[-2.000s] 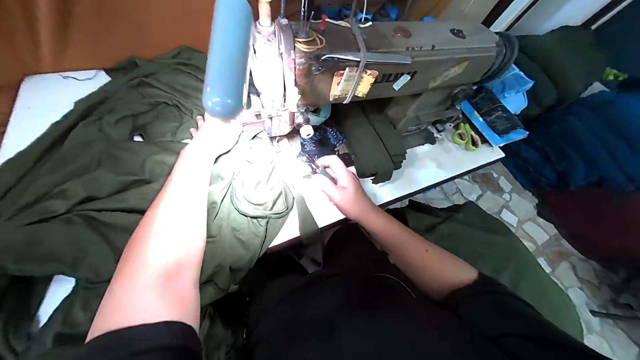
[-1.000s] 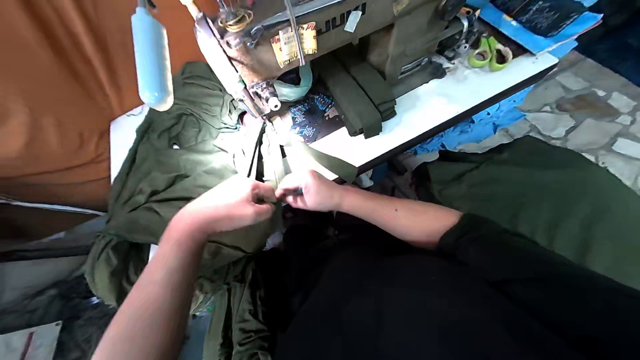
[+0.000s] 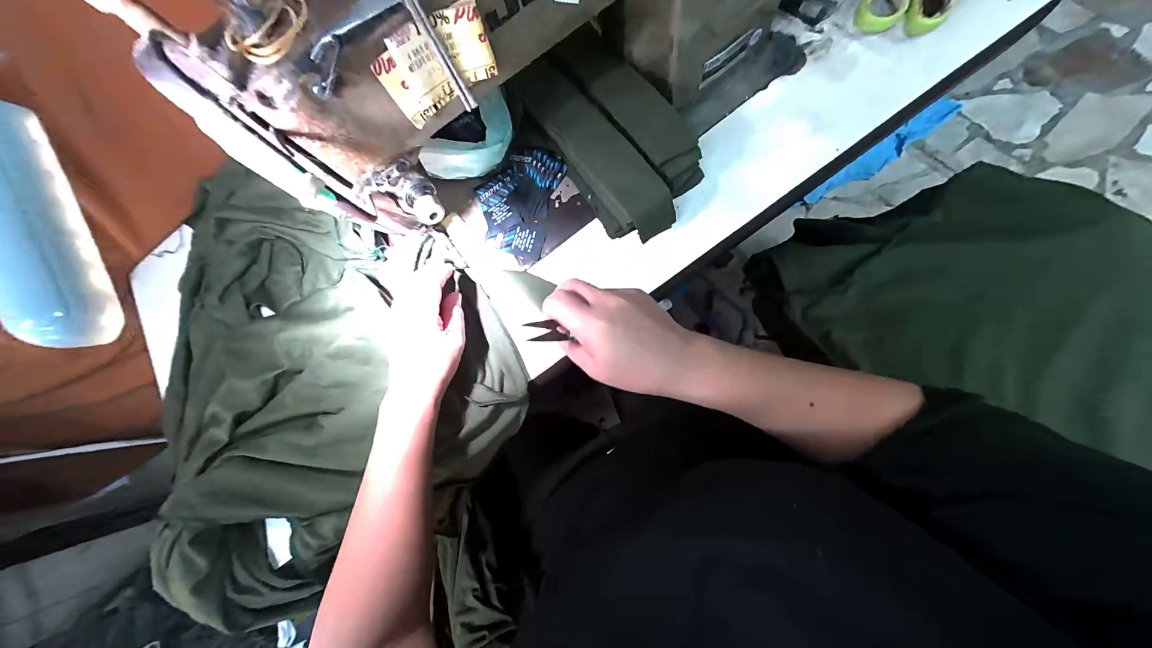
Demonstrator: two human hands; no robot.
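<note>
My left hand (image 3: 427, 324) lies on dark green fabric (image 3: 297, 396), close under the head of an industrial sewing machine (image 3: 540, 45). Its fingertips are washed out by the bright lamp light, so their grip is unclear. To the right, my right hand (image 3: 621, 333) is closed round small thread snips (image 3: 547, 331), whose dark pointed blades stick out to the left, slightly apart. A green fabric strip (image 3: 517, 288) runs from the needle area to my right fingers. The needle itself cannot be made out.
Folded green fabric bands (image 3: 603, 135) and dark printed labels (image 3: 522, 202) lie beside the machine on the white table (image 3: 792, 135). Green-handled scissors (image 3: 900, 13) are at the top. A blue-white lamp (image 3: 54, 225) hangs left. More green cloth (image 3: 981, 297) is at the right.
My two hands were together in front of the machine one second ago and are now apart, the left nearer the needle area. The view has shifted since the oldest frame.
</note>
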